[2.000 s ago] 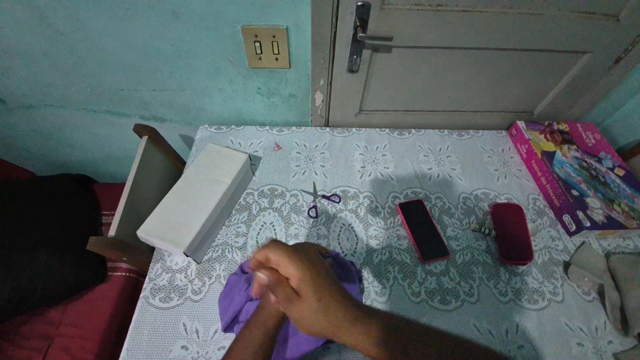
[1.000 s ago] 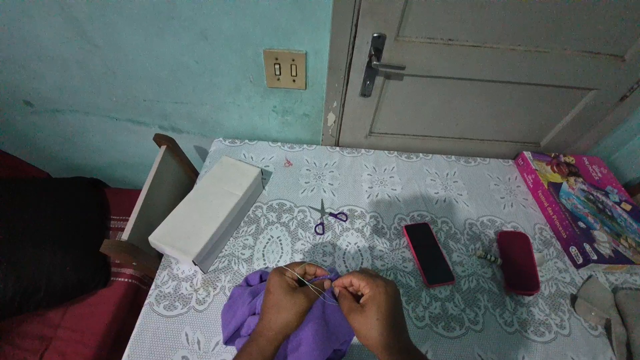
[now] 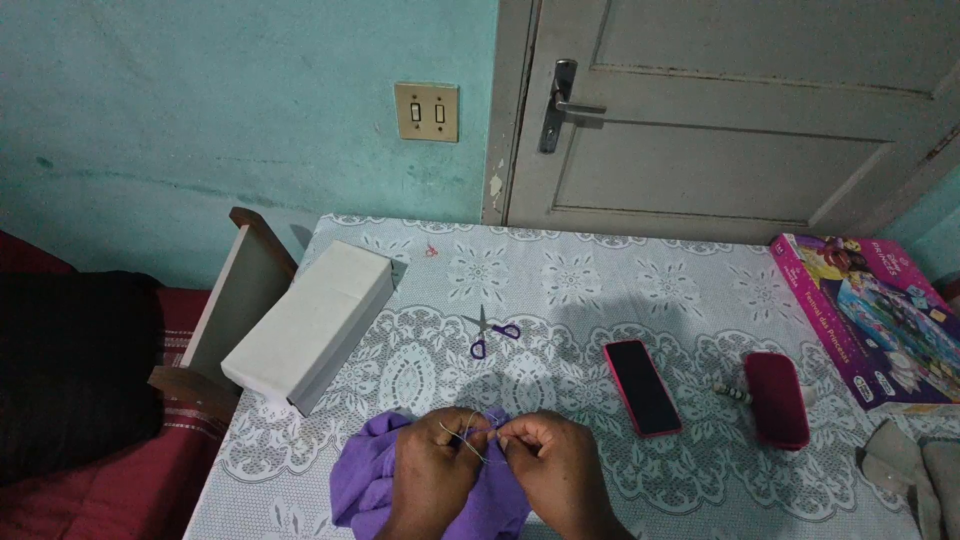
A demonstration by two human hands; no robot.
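Observation:
Purple fabric (image 3: 364, 480) lies bunched at the table's near edge, under both hands. My left hand (image 3: 439, 465) pinches a fold of it, and a pale thread (image 3: 474, 448) loops over the fingers. Close beside it, my right hand (image 3: 555, 465) has thumb and forefinger pressed together at the fabric and thread; whether a needle is between them cannot be seen. Small scissors (image 3: 486, 330) with purple handles lie with blades apart, beyond the hands.
A long white box (image 3: 315, 322) is at the left, near a chair (image 3: 232, 300). Right of the hands lie a phone (image 3: 643, 388) in a pink case, a dark pink case (image 3: 777, 400), a board game box (image 3: 870, 315) and grey cloth (image 3: 900, 465). Lace cloth covers the table (image 3: 480, 274).
Two seconds ago my hands were crossed over the purple fabric. They have since come side by side, fingertips together at the fabric, with the thread showing. The view has shifted somewhat.

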